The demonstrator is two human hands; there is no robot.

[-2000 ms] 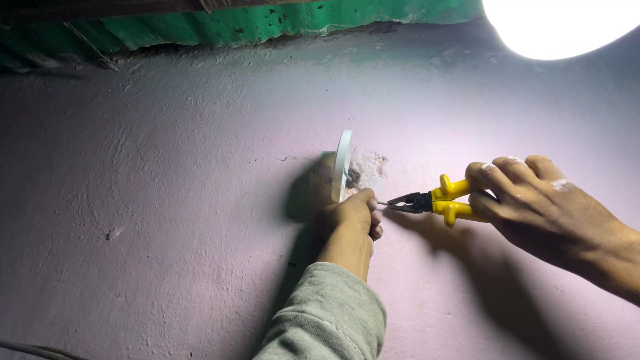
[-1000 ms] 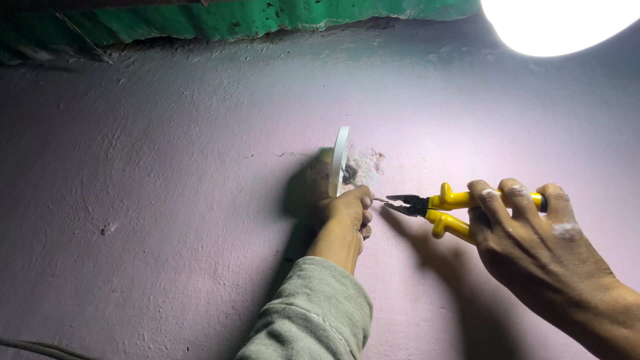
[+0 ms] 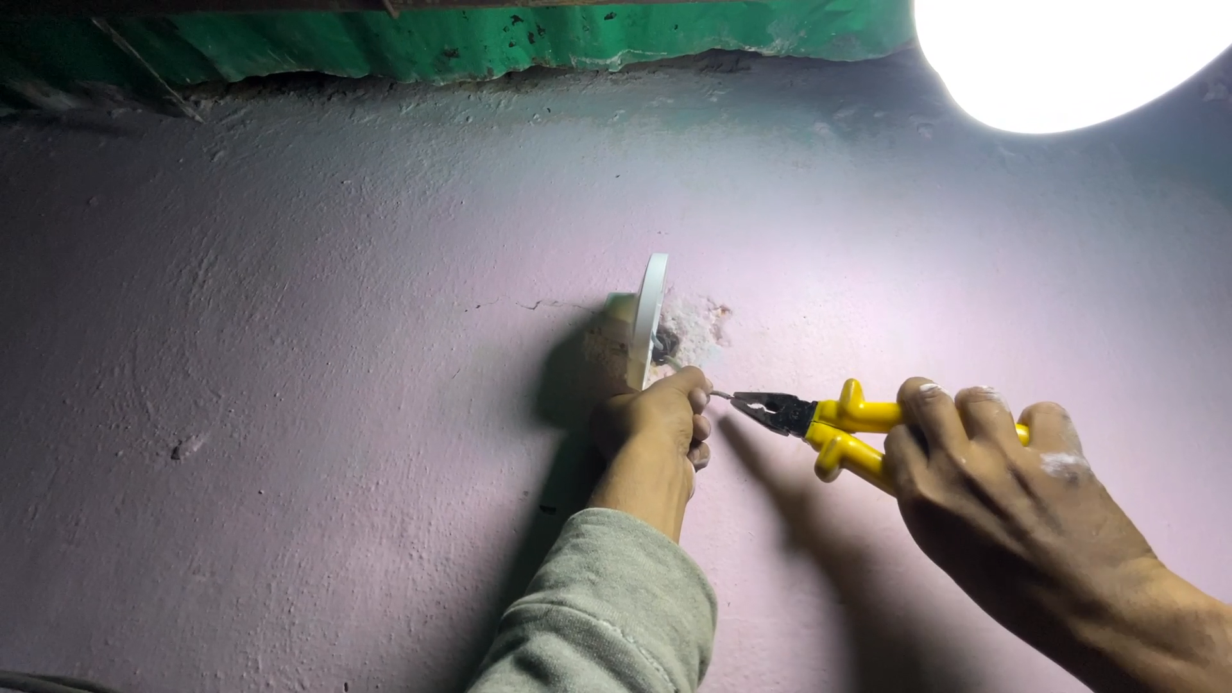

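Note:
My left hand (image 3: 659,423), in a grey-green sleeve, grips a thin grey cable (image 3: 720,394) whose end sticks out to the right of the fingers. Right above that hand a white round plate (image 3: 648,318) stands edge-on to the view, out from the wall, beside a dark hole with cable in it. My right hand (image 3: 1001,472), with white smears on its knuckles, is closed around the yellow handles of combination pliers (image 3: 818,420). The tips of their jaws meet the cable end; whether they bite on it cannot be told.
A pink plastered wall (image 3: 337,404) fills most of the view, with broken plaster (image 3: 703,322) around the hole. Green corrugated sheet (image 3: 433,43) runs along the top. A bright lamp (image 3: 1068,48) hangs at the upper right. A dark cable (image 3: 48,681) lies at the lower left corner.
My right hand has changed its hold on the pliers' handles since two seconds ago. The left hand stays at the cable below the white plate.

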